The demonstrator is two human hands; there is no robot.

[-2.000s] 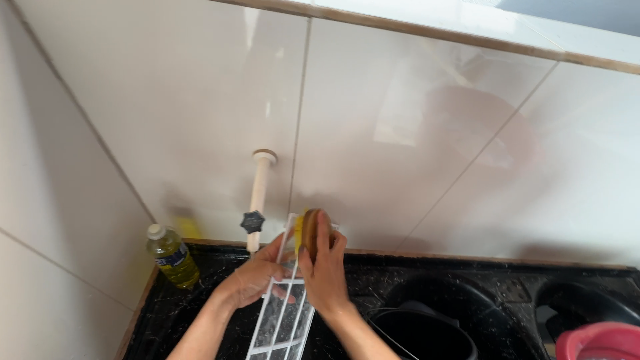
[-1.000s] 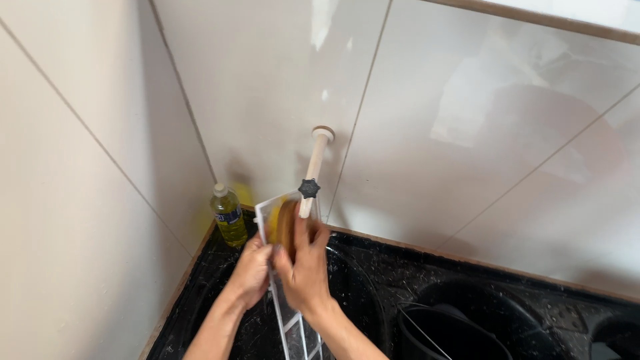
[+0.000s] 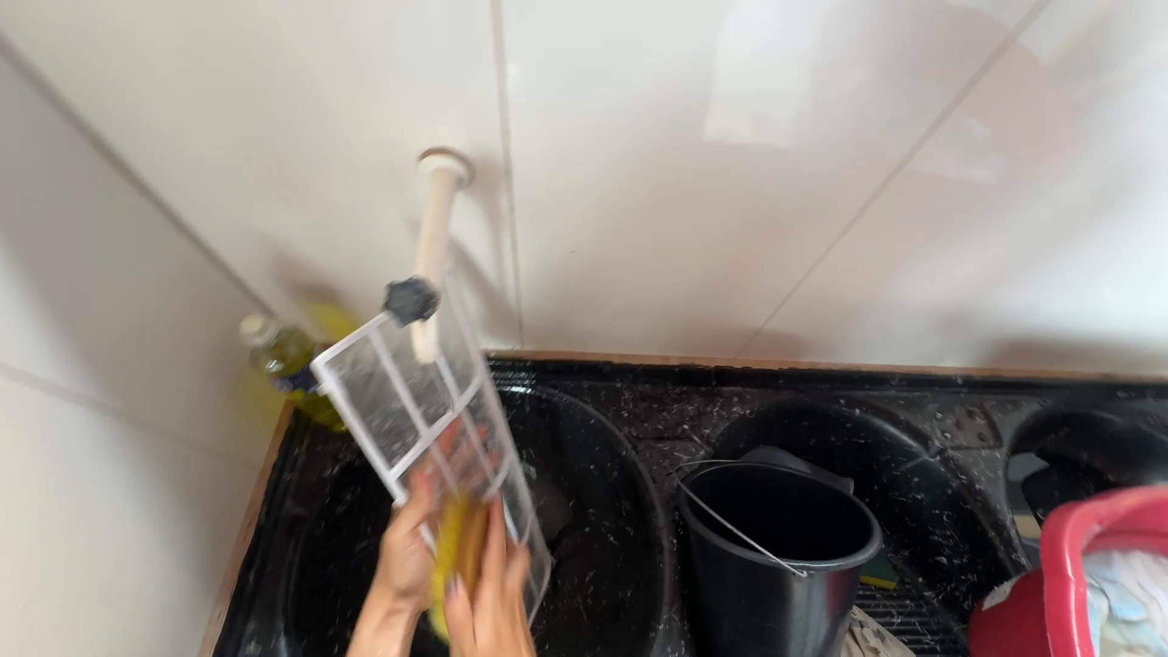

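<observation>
A white plastic-framed mesh filter (image 3: 420,438) is tilted above the black basin, its upper end near the beige faucet (image 3: 436,228) with a dark star-shaped knob. My left hand (image 3: 401,557) grips the filter's left edge, with fingers behind the mesh. In my right hand (image 3: 493,593) is a scrub brush (image 3: 459,552) with yellow bristles and a brownish back, held against the mesh; motion blurs it. Behind the filter's upper left corner stands a bottle of yellow liquid (image 3: 278,351), partly hidden.
The black speckled wash basin (image 3: 602,456) lies under my hands, against a tiled wall. To its right stand a black bucket (image 3: 776,547) with a wire handle and a pink tub (image 3: 1063,566) holding cloths. A green and yellow sponge (image 3: 879,573) lies behind the bucket.
The brush has moved from the filter's upper end down along the mesh. My hands are lower beneath the faucet, and more of the filter's upper part shows. The view has shifted to the right.
</observation>
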